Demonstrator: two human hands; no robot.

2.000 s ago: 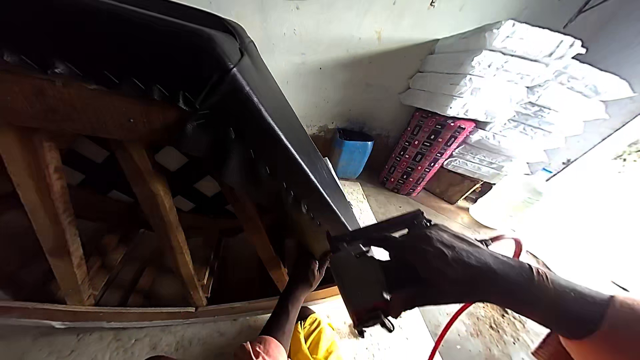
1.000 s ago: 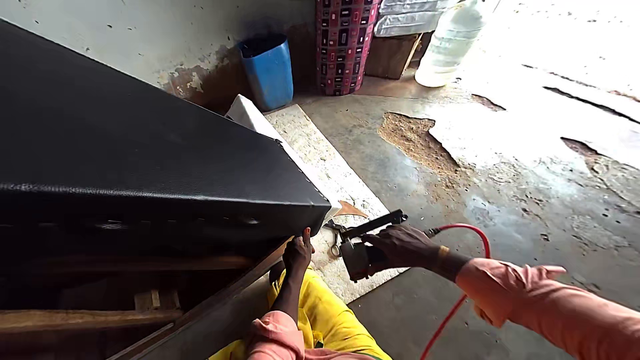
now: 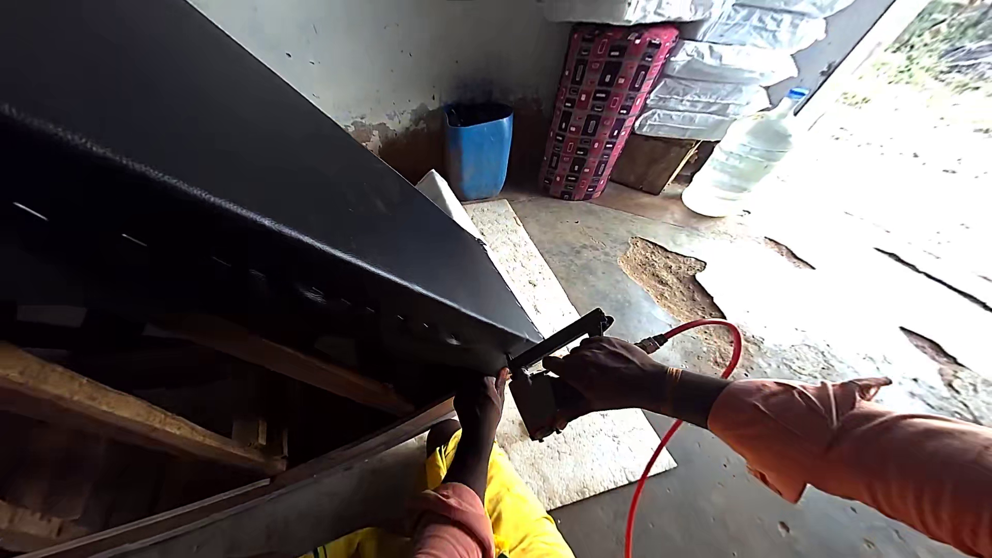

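My right hand (image 3: pixel 608 373) grips a pneumatic staple gun (image 3: pixel 540 387), whose nose touches or nearly touches the end corner of a black upholstered furniture frame. A red air hose (image 3: pixel 732 341) joins the gun near that hand. Just left of the gun's nose, my left hand (image 3: pixel 480 399) presses its fingertips on the black upholstery covering (image 3: pixel 372 232) at the corner. A row of staples shows along the covering's lower side. Below lie the wooden slats (image 3: pixel 132 407) of the open frame. What the left fingers pinch, if anything, is hidden.
A pale board (image 3: pixel 589 457) lies on the floor under the corner. By the wall stand a blue plastic bin (image 3: pixel 479 151), a red patterned fabric roll (image 3: pixel 608 108), a large clear bottle (image 3: pixel 740 163) and stacked plastic-wrapped bundles (image 3: pixel 713 85). The concrete floor (image 3: pixel 783 480) has broken patches.
The staple gun has moved up to the covering's end corner beside my left hand; a second ago a small gap separated them. The view has shifted considerably since two seconds ago.
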